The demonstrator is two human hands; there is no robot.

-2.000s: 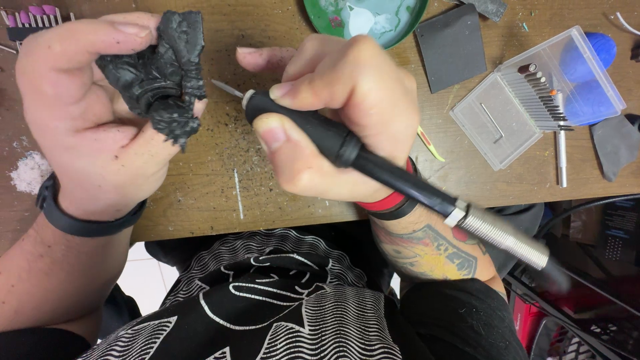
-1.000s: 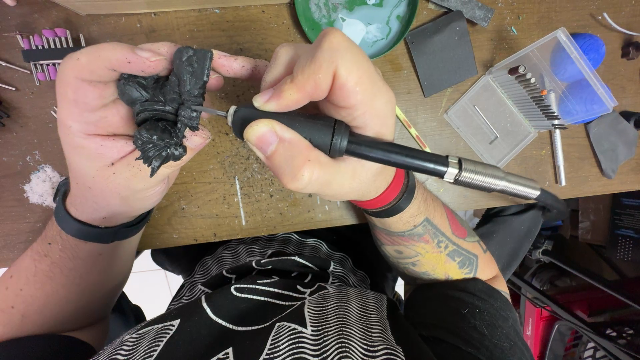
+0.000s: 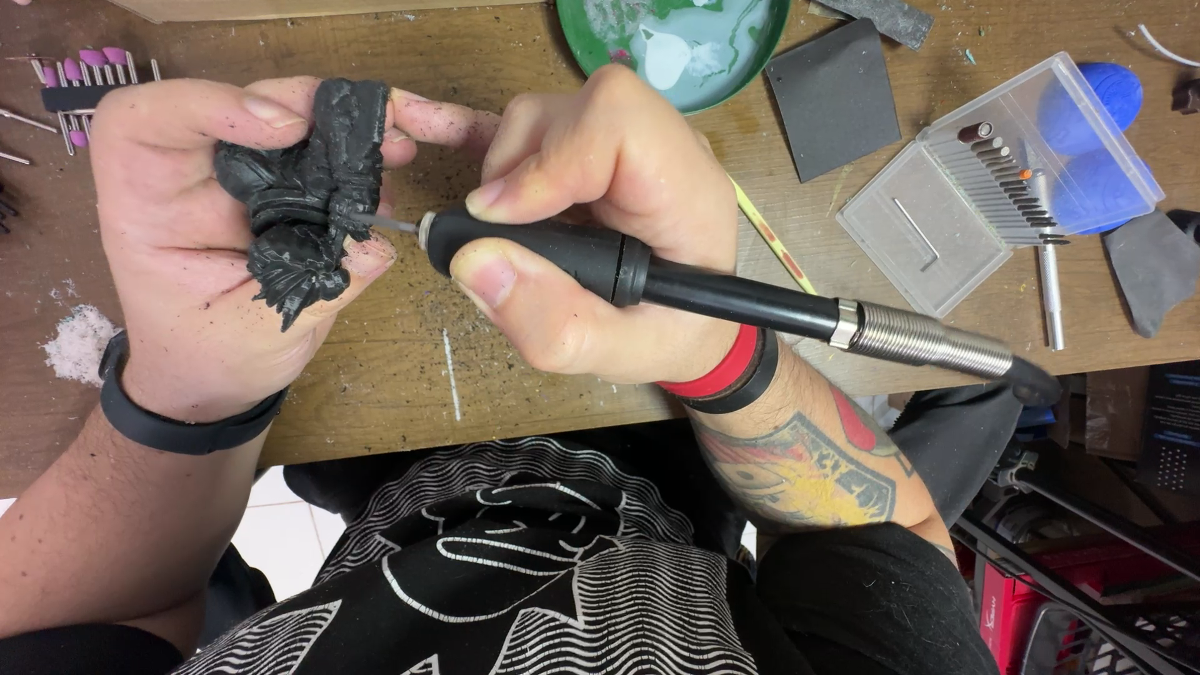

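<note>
My left hand (image 3: 178, 225), at the upper left, holds a black sculpted figure (image 3: 305, 187) between its thumb and fingers, with a spiky, hair-like part toward the lower left. My right hand (image 3: 600, 225) grips the black handpiece of a flexible-shaft rotary tool (image 3: 562, 258) like a pen. The tool's thin bit (image 3: 386, 222) meets the right side of the figure, near its middle; whether it is spinning cannot be told. From the handpiece, the shaft with its metal spring collar (image 3: 928, 339) runs off to the lower right.
Dark shavings lie on the wooden table (image 3: 403, 375). Around the hands are a green dish (image 3: 778, 47) with whitish residue, a dark square sheet (image 3: 832, 98), a clear plastic case (image 3: 937, 295) of bits, purple-tipped bits (image 3: 92, 58) in a holder, a heap of white shavings (image 3: 80, 345) and a thin strip (image 3: 773, 234).
Two seconds ago the bit stood apart from the figure; now it touches it. My left hand has turned the figure, and its fingers now show behind it on the right.
</note>
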